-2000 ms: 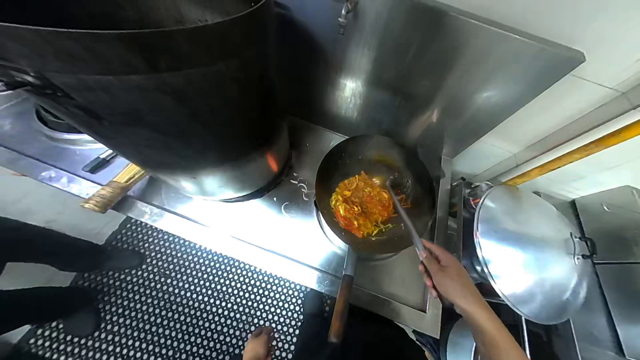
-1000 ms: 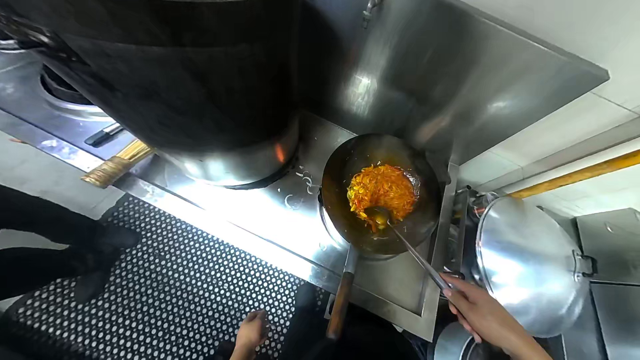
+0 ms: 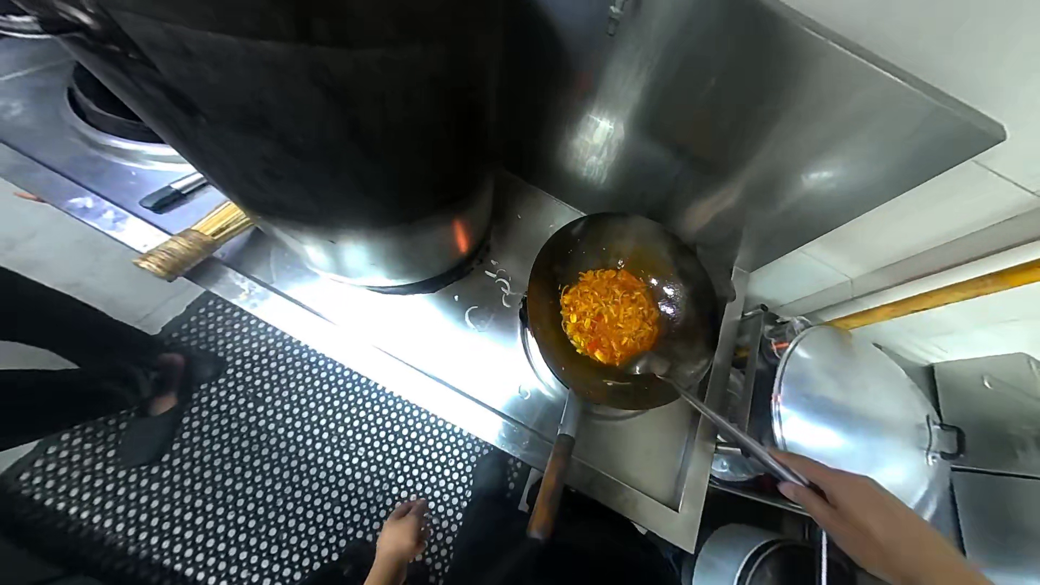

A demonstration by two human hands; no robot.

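My right hand (image 3: 845,504) grips the long metal handle of a ladle (image 3: 735,435). The ladle's head rests inside the dark wok (image 3: 686,284), at the lower right edge of a heap of orange-red and yellow shredded food (image 3: 609,317). Steam or haze hangs over the wok. The wok's wooden handle (image 3: 552,483) points toward my body and neither hand touches it. My left hand (image 3: 402,532) hangs low over the floor mat with curled fingers, to the left of that handle; no object shows in it.
A huge dark pot (image 3: 325,122) stands left of the wok. A bamboo brush (image 3: 195,244) lies on the steel stove's edge. At the right is a large metal lid (image 3: 849,414). Another person's legs (image 3: 73,325) are at the far left on the perforated mat (image 3: 301,455).
The ladle's head has moved from over the food to its lower right edge. The food lies in a rounder heap than two seconds ago. My right hand still holds the handle.
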